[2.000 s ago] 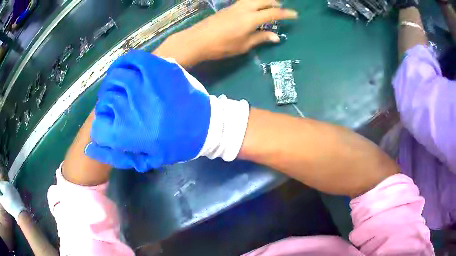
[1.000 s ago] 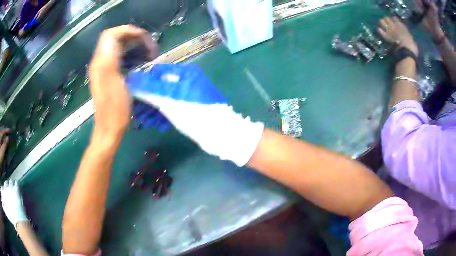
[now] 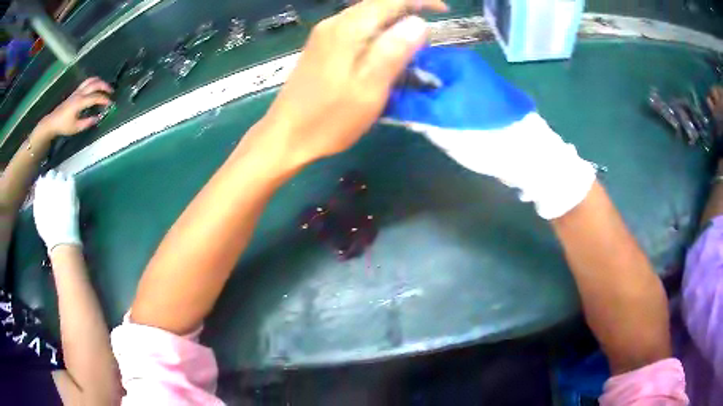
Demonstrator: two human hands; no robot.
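Observation:
My left hand (image 3: 337,91), bare, is raised over the pale rail at upper middle, its fingers touching or just in front of my right hand. My right hand (image 3: 472,91), in a blue glove with white back and cuff, is curled around a small dark metallic piece (image 3: 422,78), mostly hidden; I cannot tell what it is. Whether my left fingers also grip it is hidden. Small dark components (image 3: 349,226) with bright dots and reddish wires lie in a loose group on the green bench, below my hands.
A white and light blue carton (image 3: 541,30) stands by the pale rail (image 3: 190,105). Board pieces (image 3: 186,57) lie beyond the rail, and a pile of boards (image 3: 680,115) lies at right. A person's bare hand and white-gloved hand (image 3: 57,208) are at left; a lilac sleeve is at right.
The view has swung, so the carton and dark component group sit differently in it. My hands, crossed at first, are now side by side. The single board near my right forearm no longer shows clearly.

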